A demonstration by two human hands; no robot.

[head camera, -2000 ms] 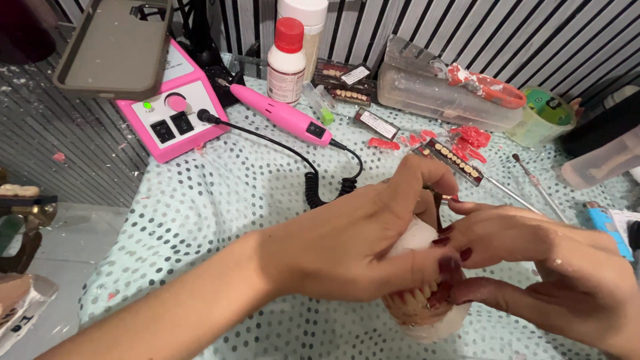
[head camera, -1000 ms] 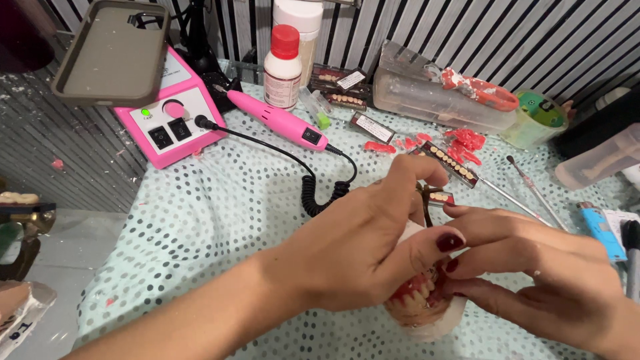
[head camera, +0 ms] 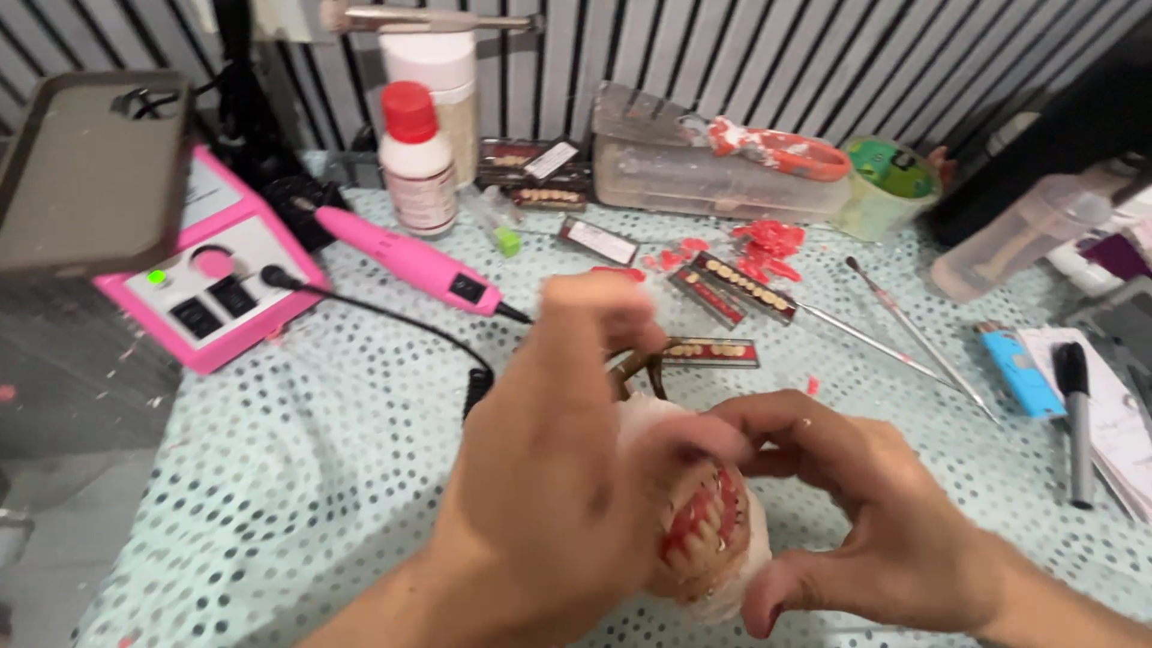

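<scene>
A denture set-up on white plaster casts [head camera: 706, 531], with artificial teeth in red-pink wax, stands at the lower middle on a brass-coloured articulator [head camera: 650, 367], mostly hidden. My left hand [head camera: 576, 450] is blurred and lies over the left side of the casts, its thumb across their upper part; its grip cannot be made out. Thumb and fingers apart, my right hand [head camera: 864, 513] curves round the right side of the casts, the thumb close to the plaster. Just behind the articulator lies a card of artificial teeth [head camera: 715, 352].
A pink micromotor control box [head camera: 216, 270] and its pink handpiece [head camera: 409, 261] are at left. Behind stand a red-capped bottle [head camera: 418, 171] and a plastic box [head camera: 711, 180]. Red wax scraps [head camera: 769, 247], wax instruments [head camera: 918, 333], a blue lighter [head camera: 1021, 373] and a marker [head camera: 1077, 423] lie at right.
My right hand has spread its thumb and fingers, which were together at the teeth before. The left thumb has moved over the upper part of the casts.
</scene>
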